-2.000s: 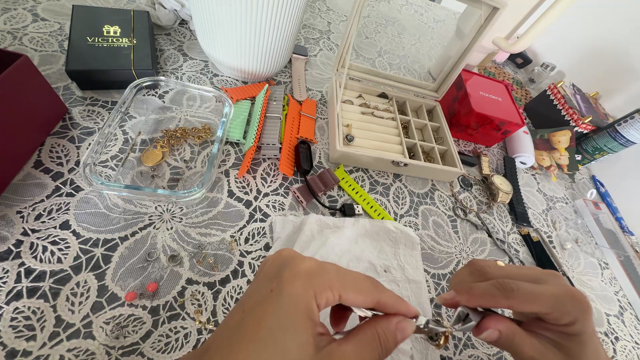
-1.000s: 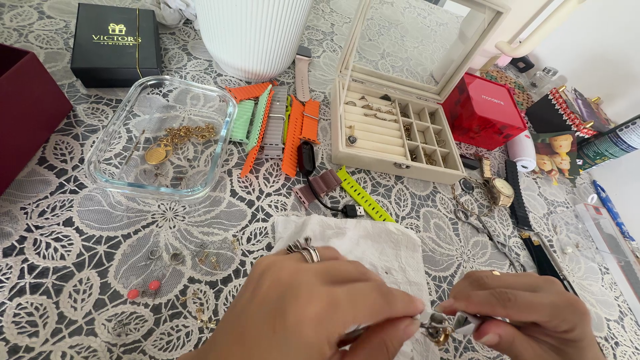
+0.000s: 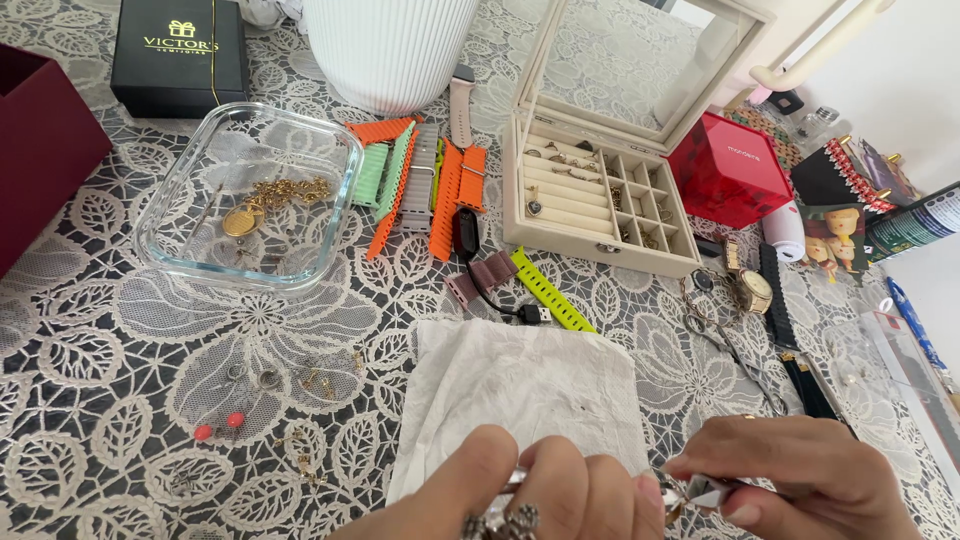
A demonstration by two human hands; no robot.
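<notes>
At the bottom of the head view, my left hand [image 3: 555,487] wears rings and has its fingers curled around a shiny metal piece, mostly hidden. My right hand [image 3: 802,472] pinches a small silver-coloured metal piece [image 3: 709,491] between thumb and fingers. Its tip meets small silver and gold-coloured jewelry [image 3: 673,501] at the left hand's fingertips; I cannot tell its exact kind. A crumpled white paper towel [image 3: 525,382] lies flat just beyond my left hand. Rings [image 3: 268,379], earrings with coral-red beads [image 3: 235,419] and small gold-coloured pieces [image 3: 304,461] lie on the lace tablecloth to the left.
A glass dish [image 3: 326,259] holds a gold-coloured chain and medallion. Behind are watch bands [image 3: 446,195], a black box [image 3: 180,67], a white ribbed pot [image 3: 390,52], an open jewelry box [image 3: 600,251] and a red box [image 3: 731,169]. Watches [image 3: 753,291] and scissors [image 3: 731,349] lie right; a maroon box [image 3: 45,150] stands left.
My left hand has turned, its rings now low at the frame's bottom edge instead of up over the paper towel. Both hands stay close together around the small jewelry.
</notes>
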